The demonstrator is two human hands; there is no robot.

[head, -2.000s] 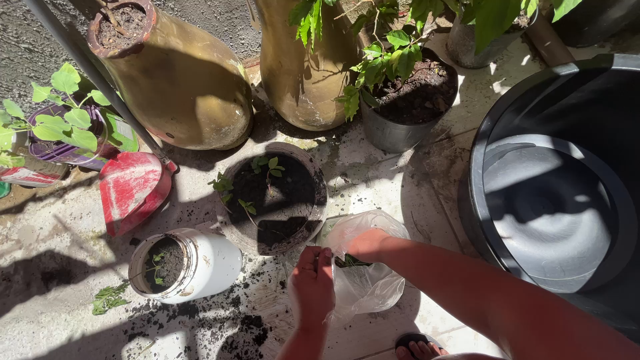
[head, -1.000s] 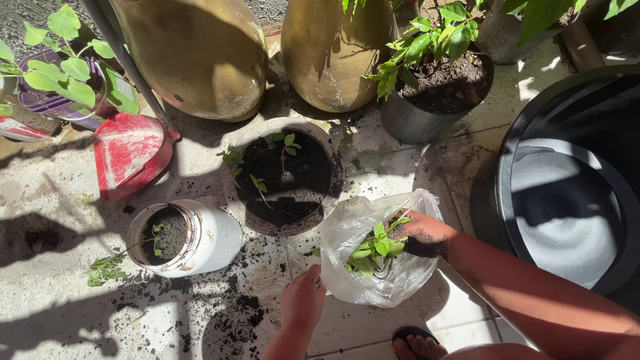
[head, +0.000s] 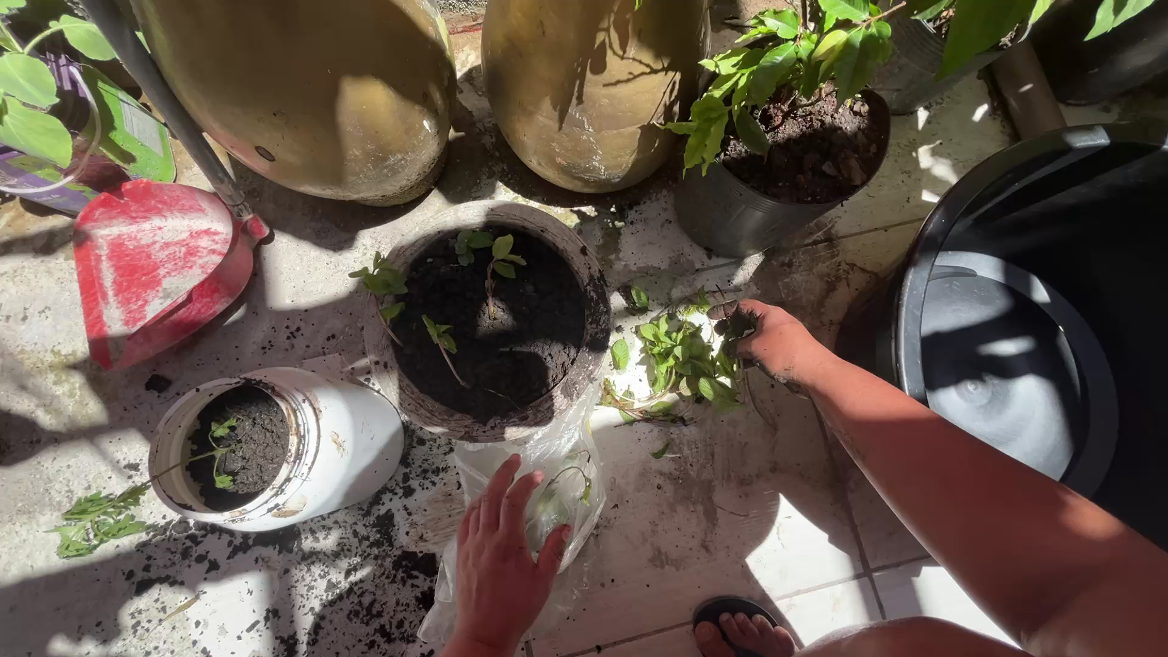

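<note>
My right hand (head: pixel 774 339), dirty with soil, is closed around the root end of a bunch of leafy green cuttings (head: pixel 684 358) on the tiled floor. My left hand (head: pixel 507 547) has its fingers apart, over a clear plastic bag (head: pixel 577 511) that lies rumpled with a small stem inside. Just above the bag stands a round pot (head: pixel 589 283) of dark soil with several small seedlings. To its left, a white plastic container (head: pixel 351 447) holds soil and a thin plant that droops over its rim.
A red dustpan (head: pixel 155 265) lies at left. Large brown pots (head: pixel 584 100) stand at the back, beside a grey pot (head: pixel 744 214) with a leafy plant. A big black tub (head: pixel 912 319) is at right. Loose soil (head: pixel 374 593) is scattered on the floor.
The cuttings, inside the bag one second ago, now lie on the floor at my right hand. The bag has dropped flat near my left hand, close to the round pot.
</note>
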